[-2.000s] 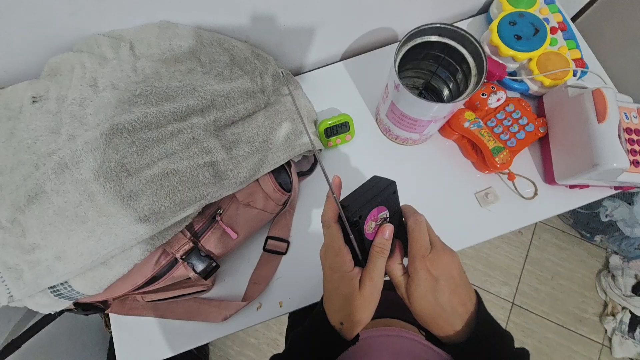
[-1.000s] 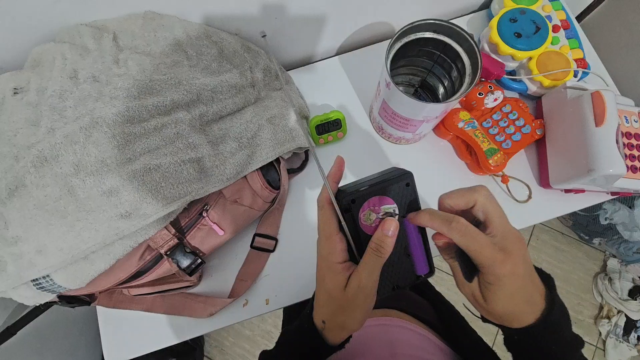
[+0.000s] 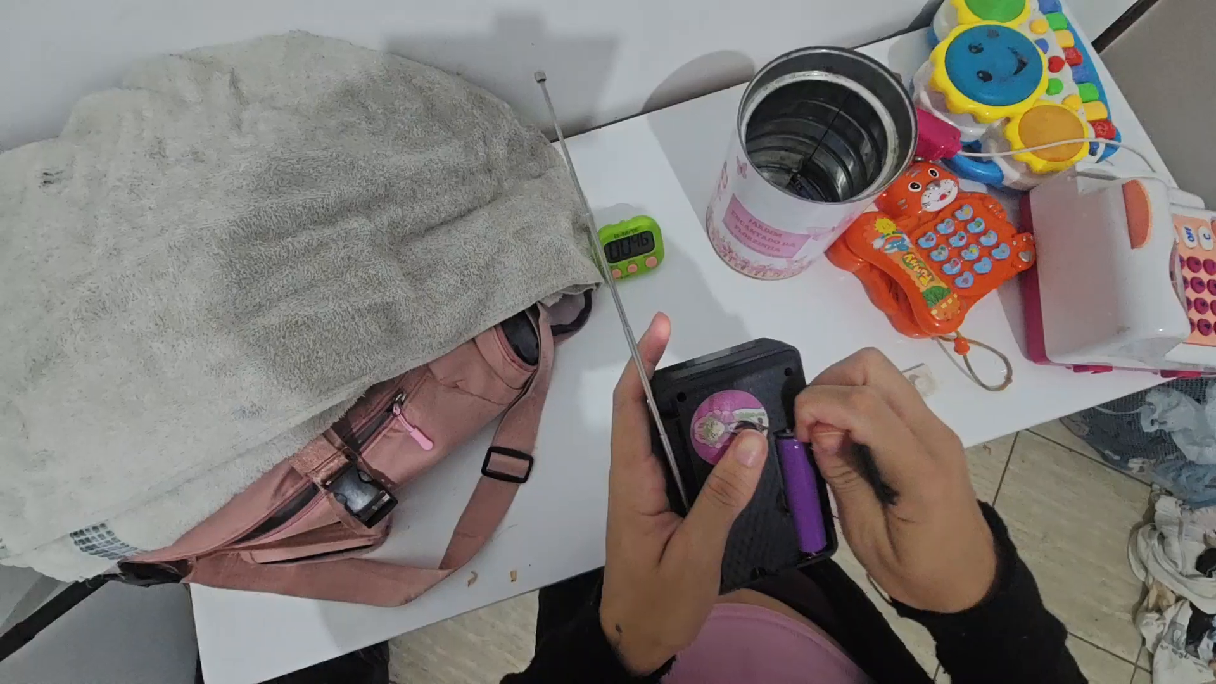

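Note:
My left hand (image 3: 674, 532) grips a black plastic device, perhaps a portable radio (image 3: 750, 370), with its thumb near a round pink sticker (image 3: 728, 426). A thin metal telescopic antenna (image 3: 617, 294) slants up and left from the device. In the open bay along the device's right side lies a purple cylindrical battery (image 3: 803, 494). My right hand (image 3: 893, 475) has curled fingers at the upper end of that bay, touching the device's edge. Something dark shows between the right palm and fingers; it cannot be made out clearly.
A grey towel (image 3: 285, 209) covers part of a pink bag (image 3: 446, 389) at left. On the white table (image 3: 532, 532) stand a green digital timer (image 3: 631, 247), an open metal can (image 3: 760, 228), an orange toy phone (image 3: 950, 247), a toy piano (image 3: 997, 71) and a toy cash register (image 3: 1092, 275). Clothes (image 3: 1178, 570) lie lower right.
Two seconds ago both hands were around the device and no purple battery showed. The battery now shows in its bay. My right hand has come away from the device's lower end to its upper right edge.

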